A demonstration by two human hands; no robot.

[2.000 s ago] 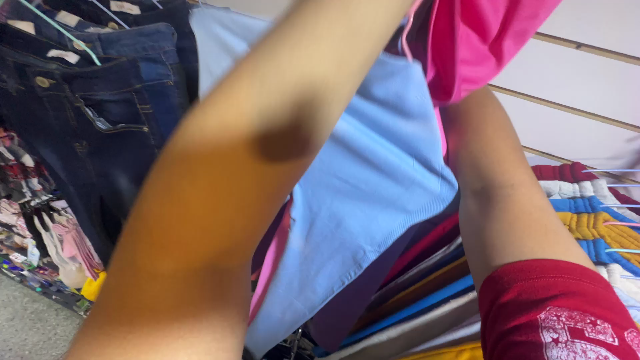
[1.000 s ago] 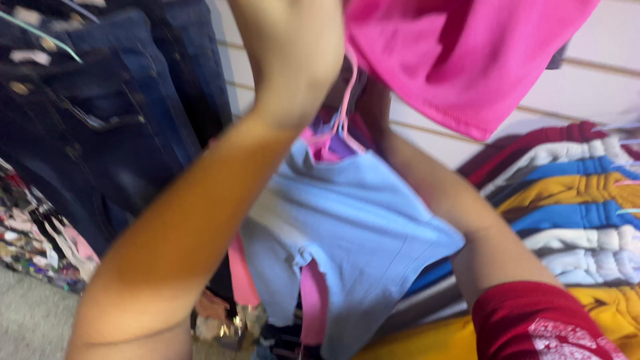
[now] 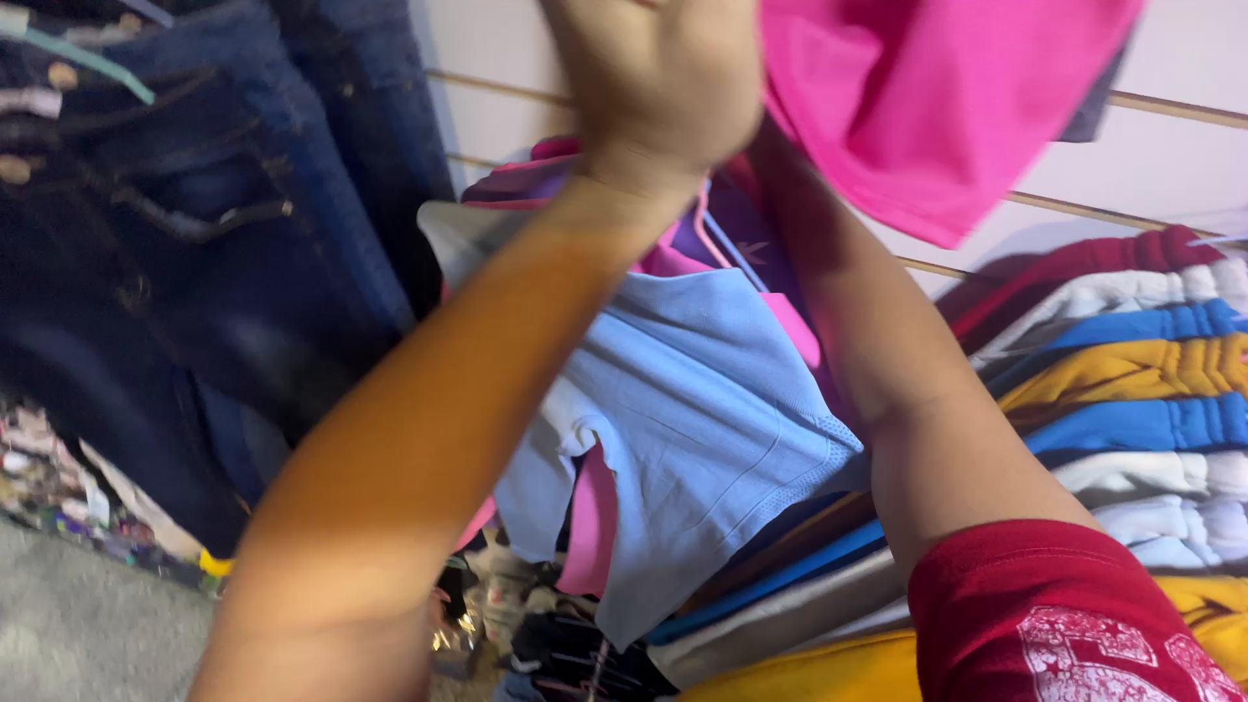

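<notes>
My left hand (image 3: 673, 83) is raised at the top centre, its fingers cut off by the frame's edge, so its grip cannot be seen. My right hand is hidden behind it and the pink cloth; only the forearm and red sleeve show. Below both hands hangs a light blue knit garment (image 3: 712, 390) with short legs, with a pink plastic hanger (image 3: 704, 229) above it. Other pink and purple garments hang close behind. A bright pink garment (image 3: 936, 107) hangs at the upper right, just beside my left hand.
Dark blue jeans (image 3: 195, 244) hang at the left. Folded-looking trousers in red, white, blue and mustard (image 3: 1141, 375) hang in a row at the right. Behind is a white slatwall panel (image 3: 1102, 185). Small packed goods (image 3: 88, 478) lie low at the left above the grey floor (image 3: 88, 604).
The light blue garment, large and close two seconds ago, now hangs lower with its hanger and the garments behind it showing. My left hand has come into view at the top.
</notes>
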